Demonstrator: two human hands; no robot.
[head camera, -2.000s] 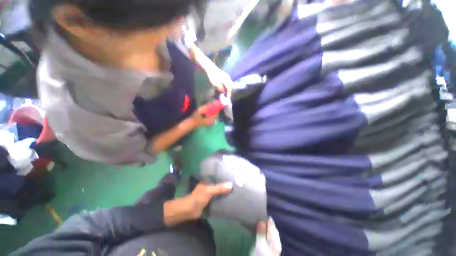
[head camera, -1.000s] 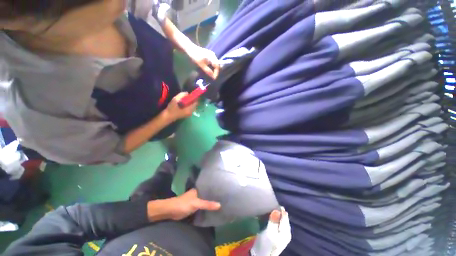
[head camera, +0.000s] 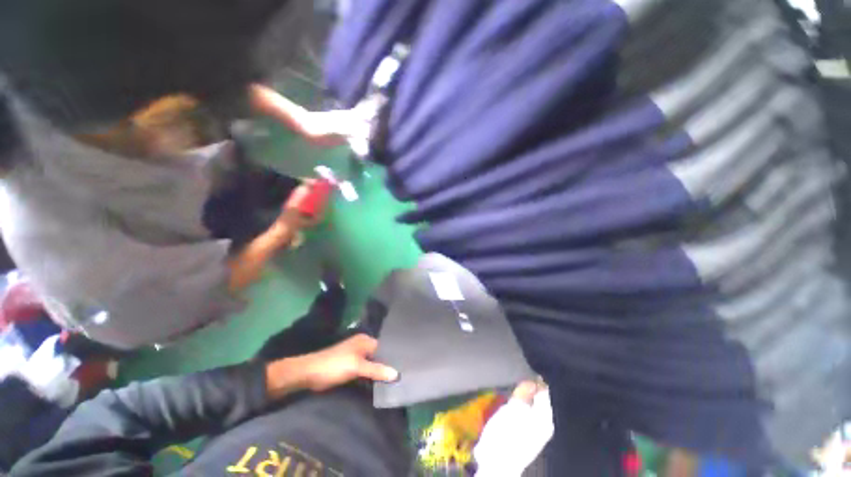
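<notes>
A plain grey garment part (head camera: 425, 349) hangs between my two hands, roughly fan-shaped. A white paper label (head camera: 448, 285) and a smaller white mark show on it. My bare left hand (head camera: 331, 366) grips its left edge, thumb on top. My right hand (head camera: 518, 424), in a white glove with bare fingertips, pinches its lower right corner. The garment part's right side lies against or in front of hanging navy garments (head camera: 560, 214) with grey upper ends.
Another person in a grey top stands at the left, holding a red-handled tool (head camera: 315, 197) near the garment row; the other hand touches the row. Green floor (head camera: 364, 242) shows between us. Yellow cloth (head camera: 457, 430) lies below. A reddish basket (head camera: 23, 306) and cloth sit far left.
The view has shifted and blurred. The garment part is spread flatter, its label clearer, and still held at the same places. The other person's hands and red tool appear further left.
</notes>
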